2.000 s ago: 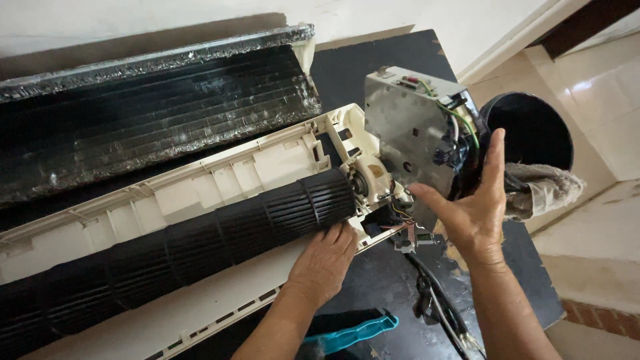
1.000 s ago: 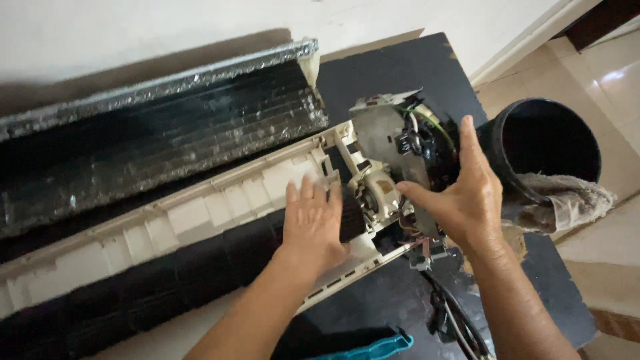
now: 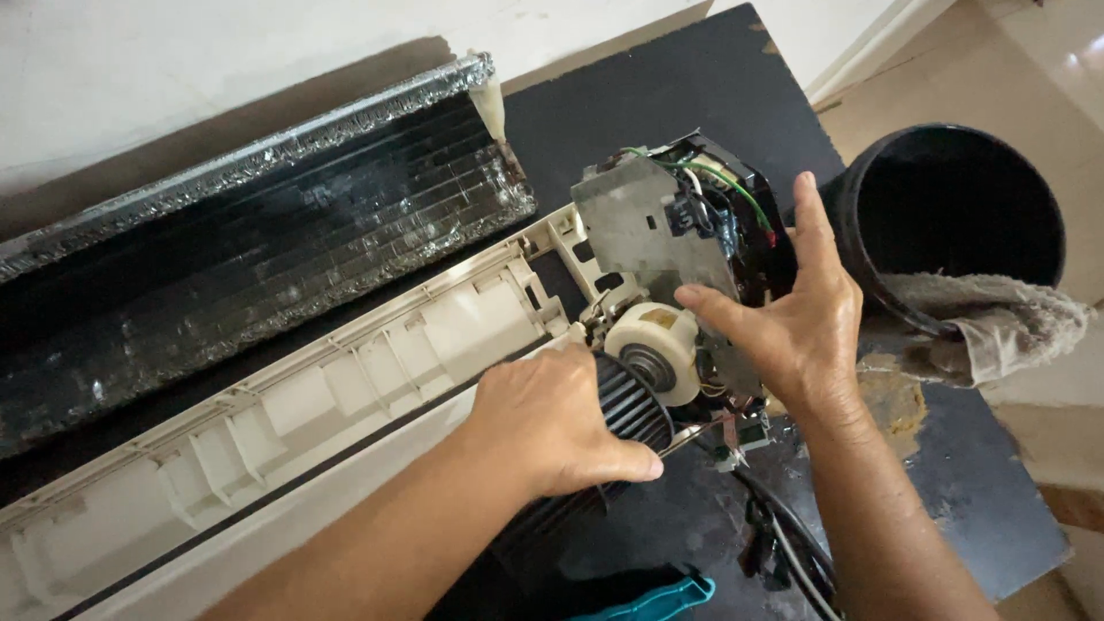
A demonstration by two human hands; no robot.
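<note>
My left hand (image 3: 552, 423) is closed around the end of a black cross-flow blower fan (image 3: 634, 401), thumb over its near side. Touching or close to the fan's end is a cream fan motor (image 3: 655, 349). My right hand (image 3: 789, 319) grips the metal control box (image 3: 642, 228) of a split air conditioner's indoor unit, its thumb on the plate and its fingers at the far side, where green, white and black wires show. The cream plastic base (image 3: 345, 371) lies diagonally at the left. My forearm hides part of the fan and base.
Behind the base lies a finned evaporator coil (image 3: 285, 224). A black bucket (image 3: 957, 216) with a grey rag (image 3: 992, 323) over its rim stands at the right. Black cables (image 3: 789, 526) and a teal plastic tool handle (image 3: 655, 599) lie on the dark tabletop (image 3: 647, 129).
My left hand has moved from beneath the fan, across it, to its motor end. The fan has come away from the base's channel toward the near side. The control box has tilted.
</note>
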